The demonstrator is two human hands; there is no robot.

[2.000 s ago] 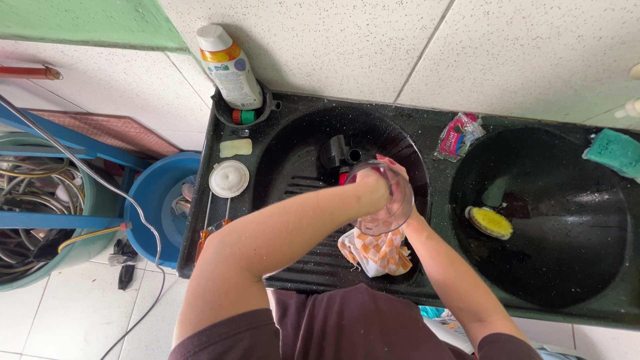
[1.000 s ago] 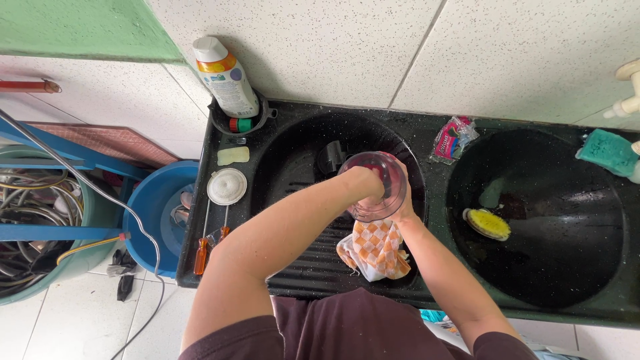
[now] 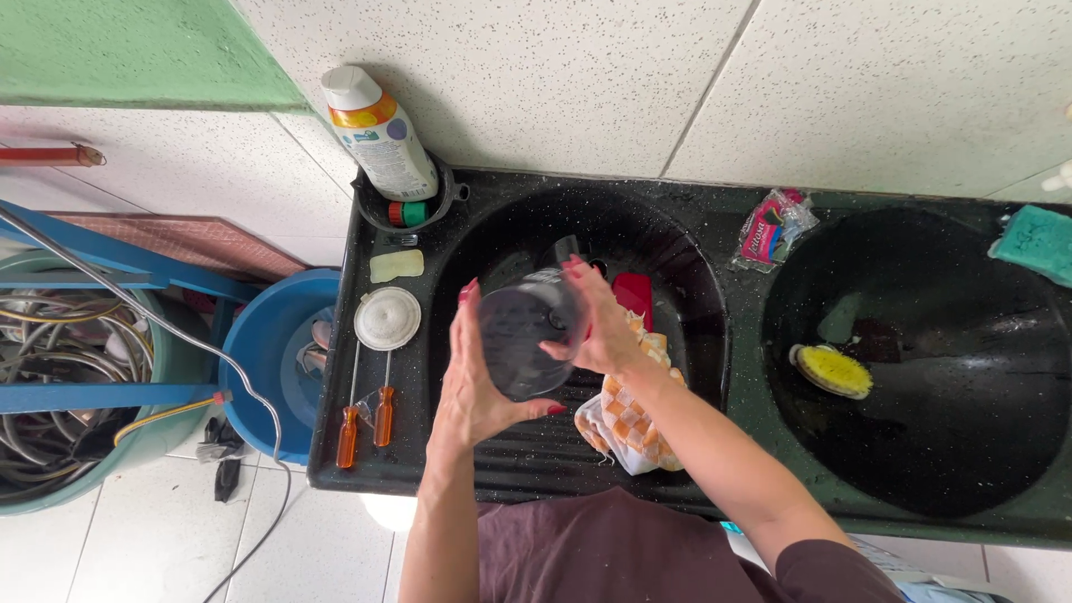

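Observation:
A clear, dark-tinted round container point(image 3: 529, 339) is between my hands over the left black sink basin, blurred by motion. My left hand point(image 3: 477, 377) is spread along its left side, thumb below it. My right hand point(image 3: 599, 322) grips its right side. A checkered orange-and-white cloth point(image 3: 632, 419) lies under my right forearm at the basin's lower edge. Behind my right hand are a red object point(image 3: 633, 297) and a dark cylindrical part point(image 3: 567, 247) in the basin.
Left of the basin lie a white round lid point(image 3: 387, 318), two orange-handled screwdrivers point(image 3: 383, 416) and a pale soap bar point(image 3: 397, 265). A bottle point(image 3: 389, 151) stands in a black holder. The right basin point(image 3: 938, 402) holds a yellow brush point(image 3: 833, 371). A teal sponge point(image 3: 1037, 243) sits at right.
My left hand, earlier reaching inside the container, is now around its outer left side. The container has moved left, and the red object behind it is in fuller view.

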